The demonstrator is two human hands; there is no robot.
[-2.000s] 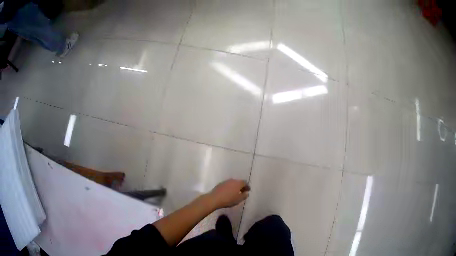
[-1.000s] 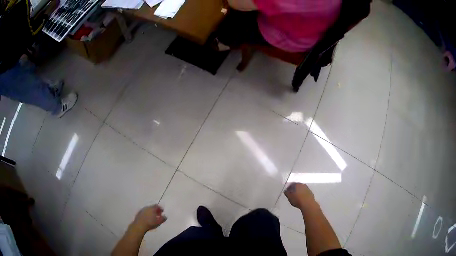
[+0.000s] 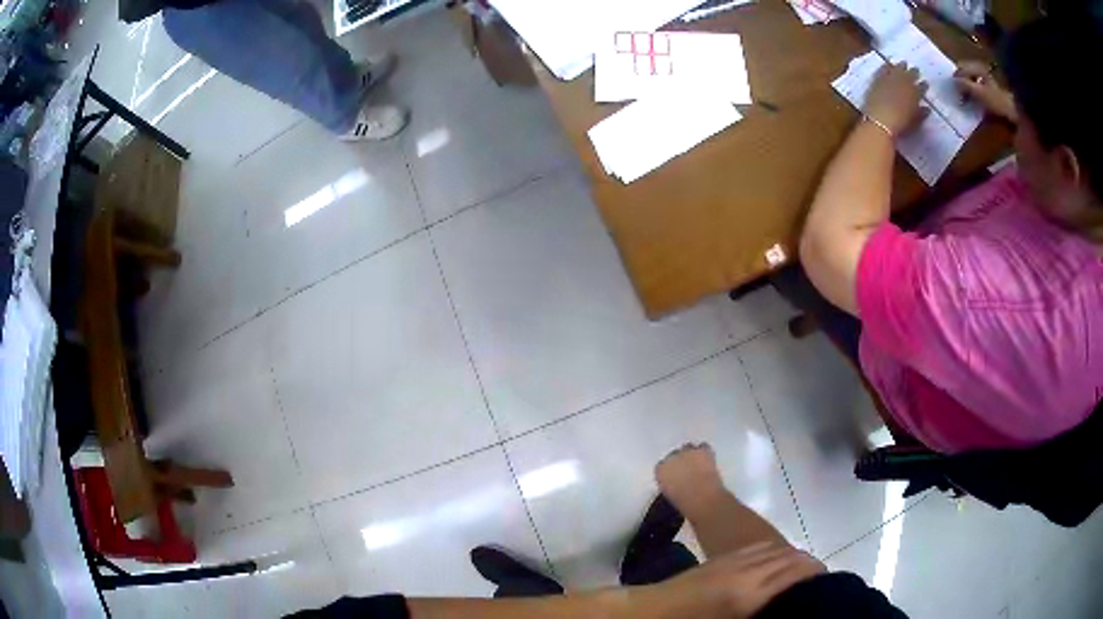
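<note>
My right hand (image 3: 686, 474) is low in the view, right of centre, over the floor. Its fingers are curled in and nothing shows in it. My left forearm crosses the bottom edge, and my left hand (image 3: 756, 573) lies across my right forearm beside the dark sleeve. Its fingers are blurred, so its grip is unclear. Neither hand touches any work item. The brown desk (image 3: 696, 242) stands ahead on the right. It bears white paper sheets (image 3: 665, 133), one sheet with a red grid (image 3: 720, 67), and a small label (image 3: 775, 255).
A person in a pink top (image 3: 968, 327) sits at the desk, hands on papers. Another person's jeans (image 3: 272, 61) and shoes show at upper left. On the left are a wooden stool or bench (image 3: 111, 387), a red plastic stool (image 3: 139, 532) and a table with stacked white sheets (image 3: 24, 375).
The view has swung, bringing the desk and seated person closer and the left table back into view. My left hand has moved across onto my right forearm.
</note>
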